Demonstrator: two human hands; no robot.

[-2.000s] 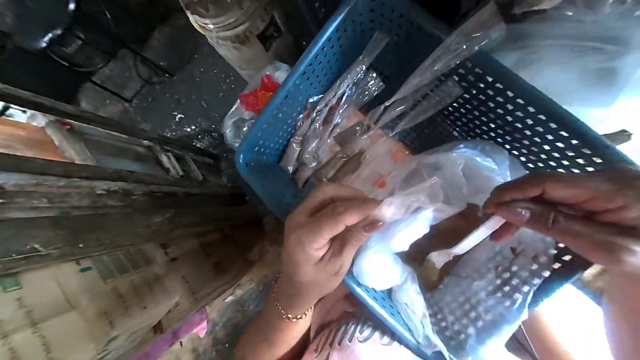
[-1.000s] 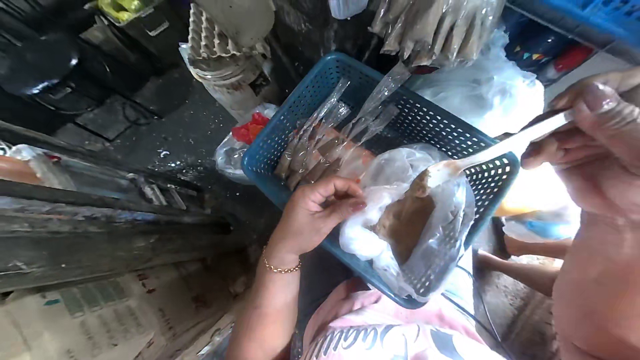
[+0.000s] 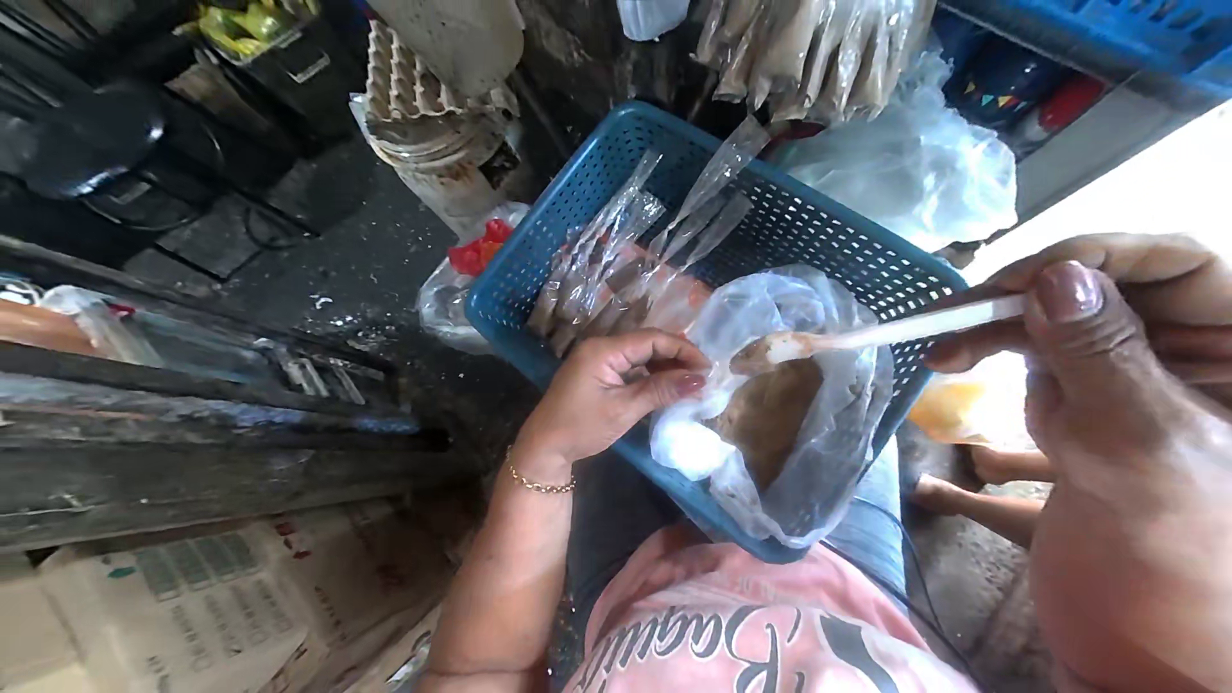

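Note:
A blue perforated plastic basket [image 3: 553,207] rests on my lap. Inside it, an open clear plastic bag [image 3: 847,404] holds brown powder [image 3: 770,414]. My left hand [image 3: 616,395] pinches something thin and clear at the bag's left rim; its exact shape is unclear. My right hand [image 3: 1107,327] grips the handle of a white plastic spoon [image 3: 905,325], whose bowl, with brown powder on it, is over the bag near my left fingertips. Narrow clear plastic packets of brown powder [image 3: 587,298] lie in the basket's left part.
More filled narrow packets [image 3: 818,58] hang or lie beyond the basket. A large clear plastic bag [image 3: 914,164] is at its far right. Egg trays [image 3: 414,82] top a bucket [image 3: 443,164]. Cardboard [image 3: 202,597] is at lower left, a black stool [image 3: 96,144] upper left, another person's feet [image 3: 972,486] at right.
The spoon was low inside the bag two seconds ago, then rose to the rim; its bowl is now closer to my left fingertips. The view has shifted to show more beyond the basket.

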